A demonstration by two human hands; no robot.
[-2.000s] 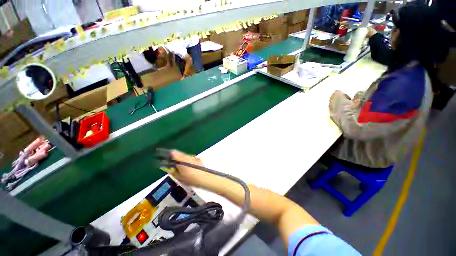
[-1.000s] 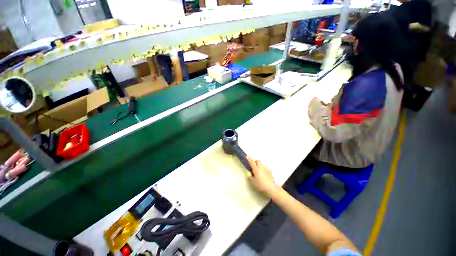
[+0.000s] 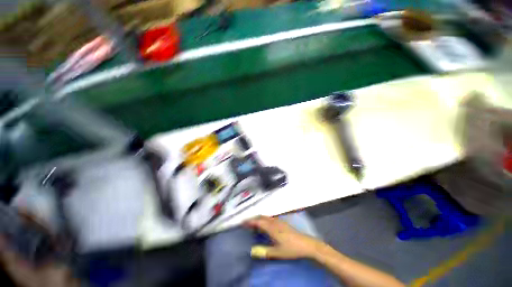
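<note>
The view is blurred. A dark hair dryer (image 3: 343,137) lies on the white bench top (image 3: 393,129), right of the power test box (image 3: 181,193). Its head points toward the green belt and its handle toward the front edge. A black bundled cord (image 3: 272,177) lies on the box's right side. My right hand (image 3: 289,241) is in front of the bench edge, above my lap, fingers apart and seemingly empty, with a yellow wrap on one finger. My left hand (image 3: 42,272) is a blurred patch at the lower left, partly cut off; its hold cannot be told.
The green conveyor belt (image 3: 236,84) runs behind the bench. A red bin (image 3: 159,43) and pink items (image 3: 90,56) stand beyond it. Dark and pale objects blur together at left. At right are a person's sleeve (image 3: 477,126) and a blue stool (image 3: 401,210).
The view has swung down and left. My right hand has let go of the dryer, now lying on the bench, and has come back toward my body. My left hand has come into view.
</note>
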